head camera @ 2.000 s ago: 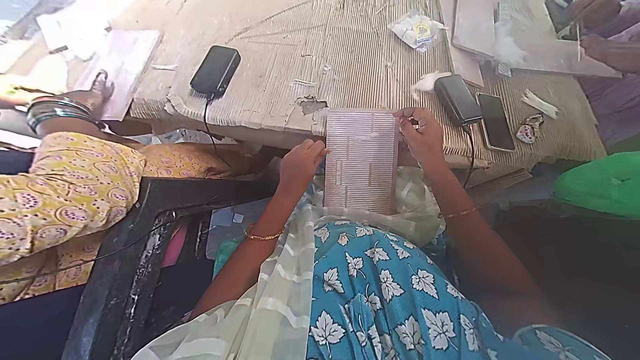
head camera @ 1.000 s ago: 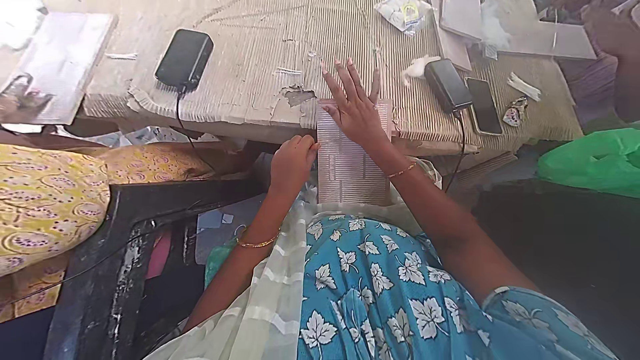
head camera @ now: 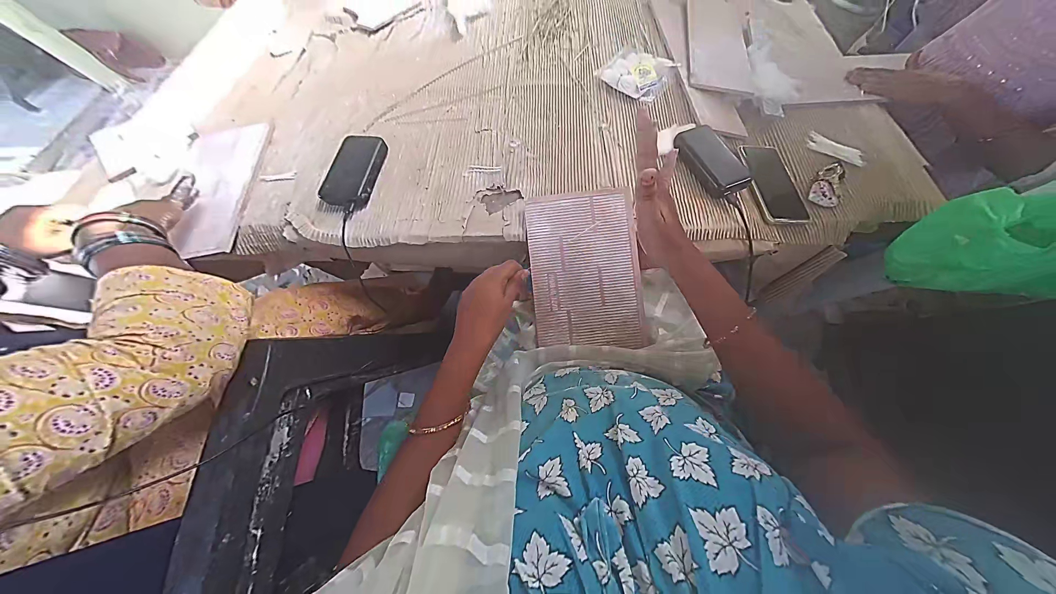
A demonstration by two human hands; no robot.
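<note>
A flat rectangular panel (head camera: 584, 272) with fine parallel ridges and several short strips on its face leans between my lap and the edge of the table. At its left edge is my left hand (head camera: 495, 293), fingers curled and fingertips at the rim; whether they grip it is hard to tell. My right hand (head camera: 657, 198) stands edge-on along the panel's right side, fingers extended upward and apart, holding nothing visible. Just right of those fingers lies a black power bank (head camera: 711, 161) with a cable.
The table (head camera: 462, 99) has a ridged, torn covering. On it are another black device (head camera: 353, 172), a phone (head camera: 774, 183), a plastic packet (head camera: 635, 74) and a keychain (head camera: 826, 185). Co-workers' hands rest on boards at left (head camera: 221, 190) and right (head camera: 825, 78). A green bag (head camera: 973, 243) sits right.
My right hand has moved from over the upper part of the panel to its right side. Two seconds ago it was at the panel's upper right corner. My left hand stays by the left edge.
</note>
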